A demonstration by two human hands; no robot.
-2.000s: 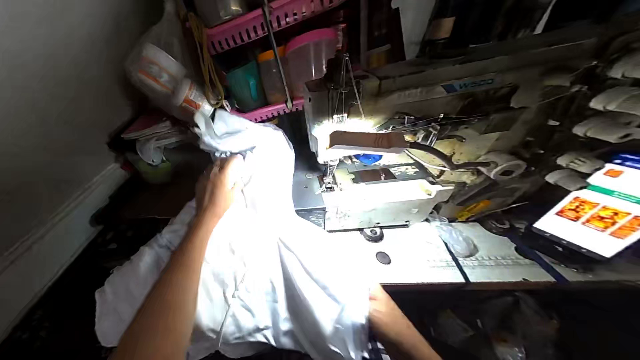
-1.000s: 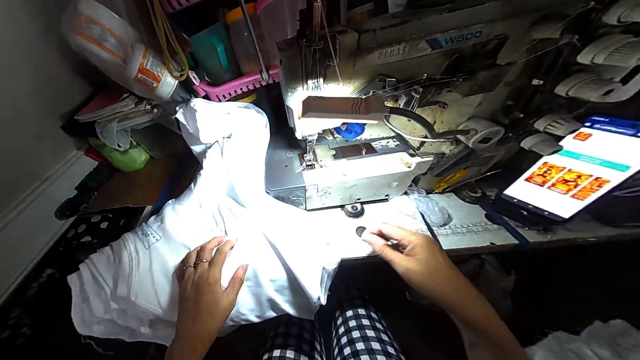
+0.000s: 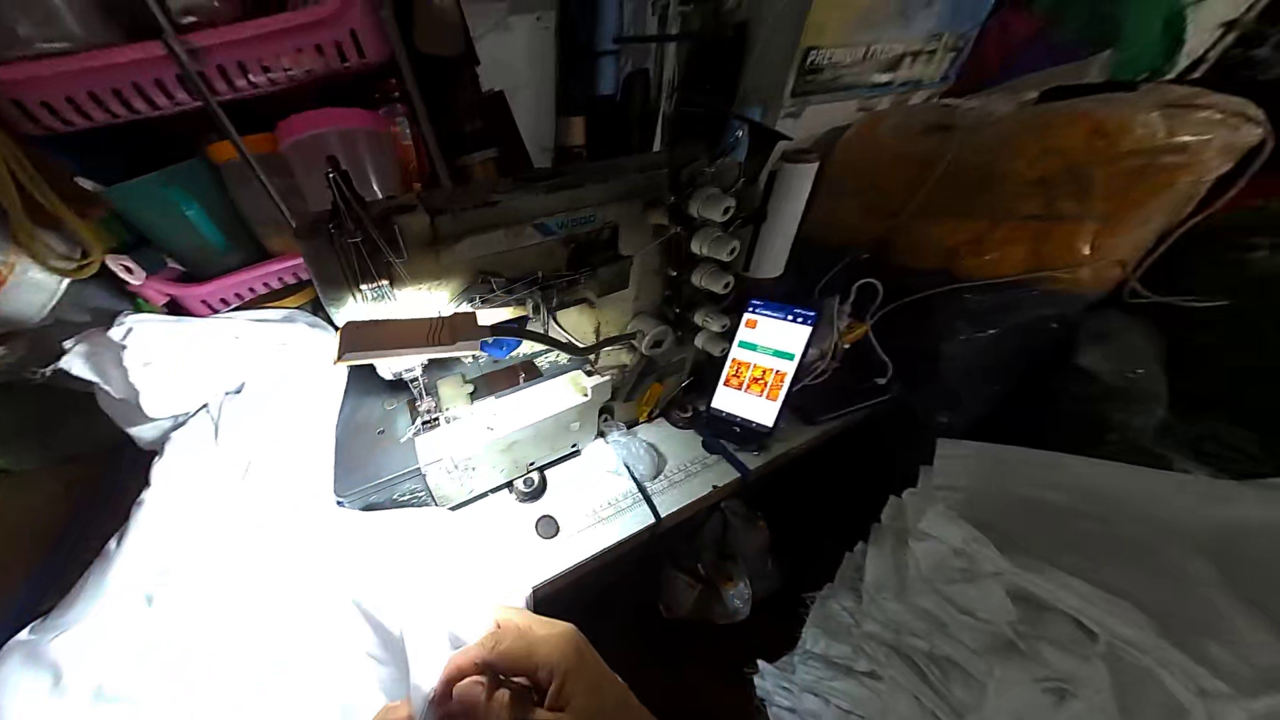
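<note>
White fabric (image 3: 240, 560) spreads over the left part of the table and down toward me, brightly lit. At the bottom edge my right hand (image 3: 535, 665) pinches an edge of this cloth between thumb and fingers. A fingertip shows just left of it at the frame's edge, perhaps from my left hand; the rest of that hand is out of view. Beyond the cloth stands the industrial sewing machine (image 3: 510, 430), its needle area lit by a lamp (image 3: 410, 338). No cloth lies visibly under its needles.
A smartphone (image 3: 757, 370) leans at the table's right end near white cables. Another heap of white fabric (image 3: 1030, 590) lies at the lower right. Pink baskets (image 3: 230, 290) and plastic containers stand behind at the left. A small plastic bag (image 3: 635, 452) rests beside the table's ruler.
The view has swung right, bringing the second fabric heap into sight. My right hand, apart from the cloth near a dark disc one second ago, now grips the cloth's edge.
</note>
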